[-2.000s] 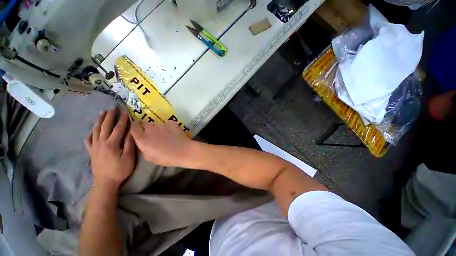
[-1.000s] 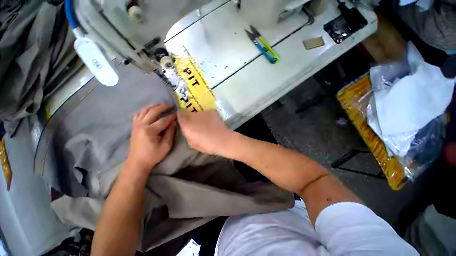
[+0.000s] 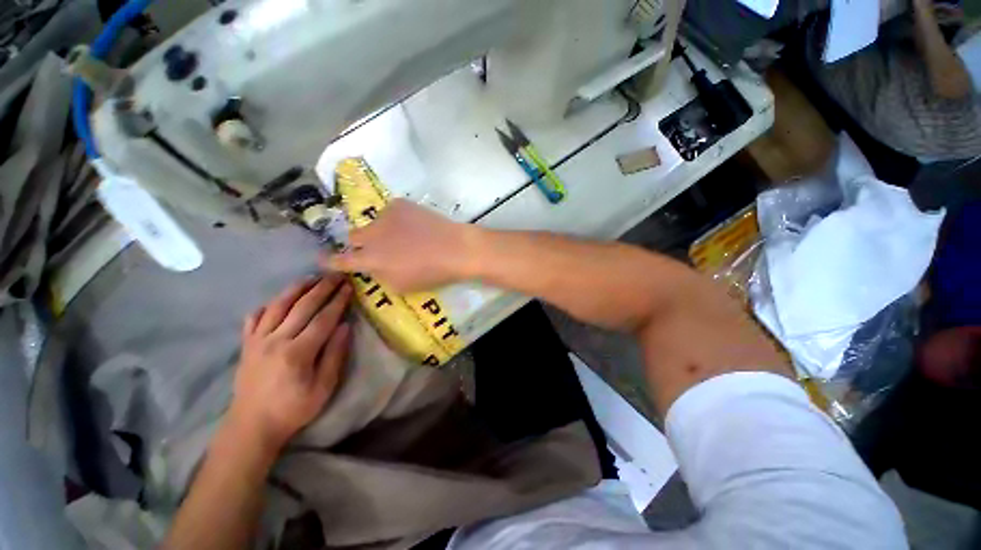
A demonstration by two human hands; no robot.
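Note:
The grey-brown garment piece (image 3: 194, 333) spreads under the machine head (image 3: 409, 54) and drapes towards my lap. My left hand (image 3: 296, 360) lies palm down on it, fingers slightly spread, just below the needle area. My right hand (image 3: 403, 247) is beside the presser foot (image 3: 323, 215), over the yellow tape (image 3: 398, 322) with black PIT lettering. Its fingertips are closed at the cloth's edge. The needle tip and the cloth right under the foot are hidden.
Thread snips (image 3: 529, 161) and a flat tan block (image 3: 638, 160) lie right of the needle. A black tray (image 3: 705, 124) is at the table end. A plastic bag with white material (image 3: 850, 258) sits further right. Another person's arm (image 3: 938, 54) shows at upper right.
My right hand has moved up and forward from beside my left hand to next to the presser foot, uncovering more yellow tape. My left hand lies flatter. The camera view has shifted.

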